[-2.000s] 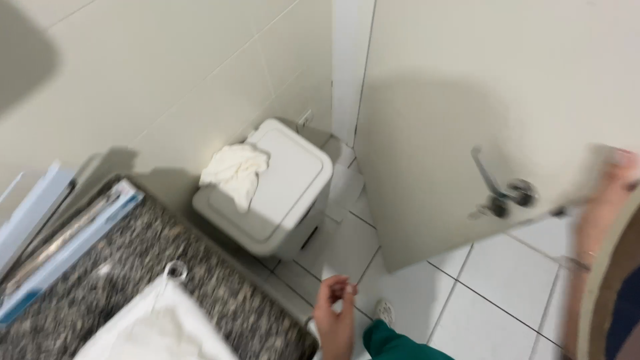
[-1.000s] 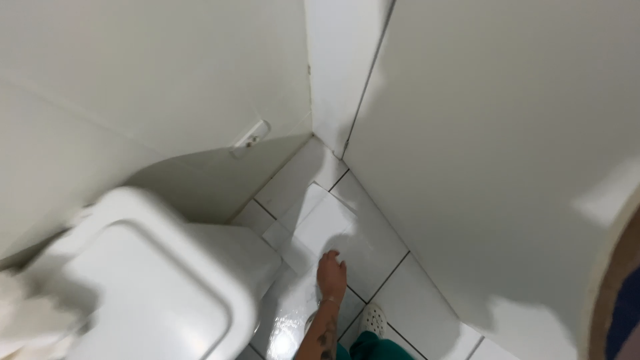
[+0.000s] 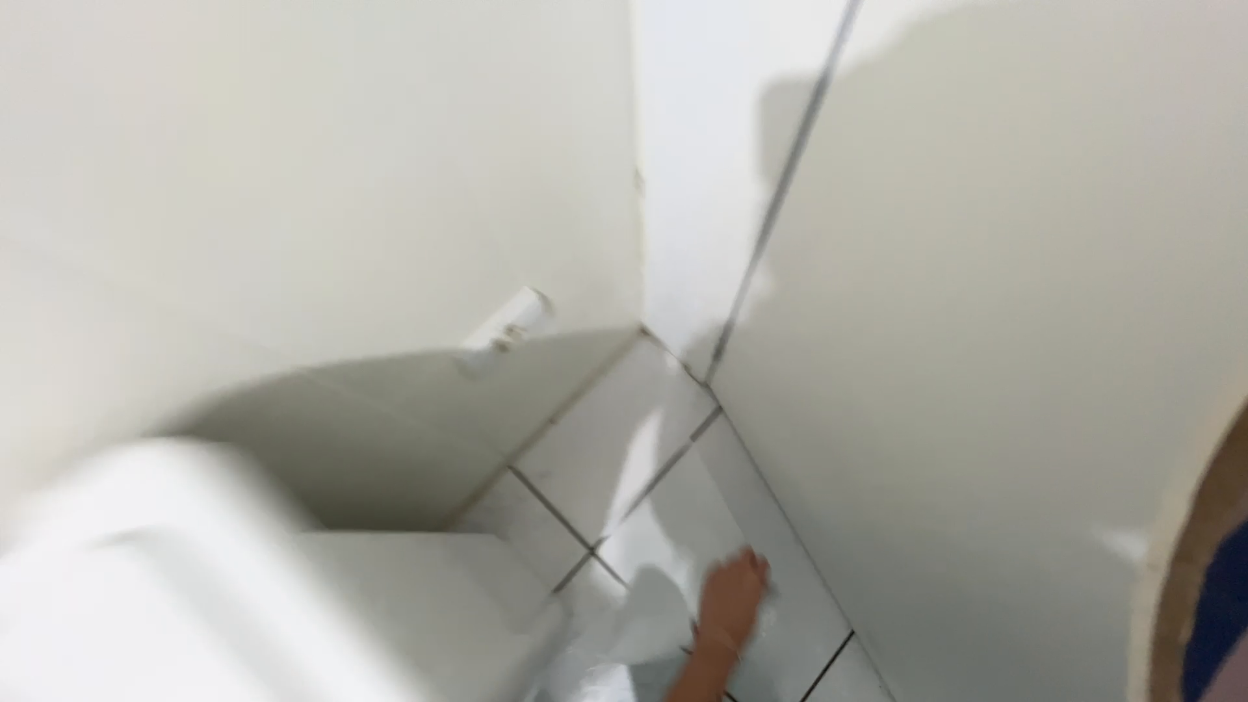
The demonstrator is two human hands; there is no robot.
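My left hand (image 3: pixel 733 595) is low over the white tiled floor (image 3: pixel 609 429), at the lower middle of the head view. Its fingers are curled and blurred; whether something thin is pinched between them I cannot tell. The forearm comes in from the bottom edge. To the left of the hand stands a white lidded bin (image 3: pixel 195 585), its near part blurred. The pale door (image 3: pixel 994 351) rises close on the hand's right. My right hand is out of view.
A white wall fitting (image 3: pixel 507 331) sits low on the light wall (image 3: pixel 341 175) behind the bin. The white door frame (image 3: pixel 717 146) meets the floor at the corner. A curved brown-edged thing (image 3: pixel 1185 565) shows at the right edge.
The view has moved down and much closer to the floor corner. My left hand was beside the dark stone counter at first. My right arm, earlier at the door's edge, has left the view.
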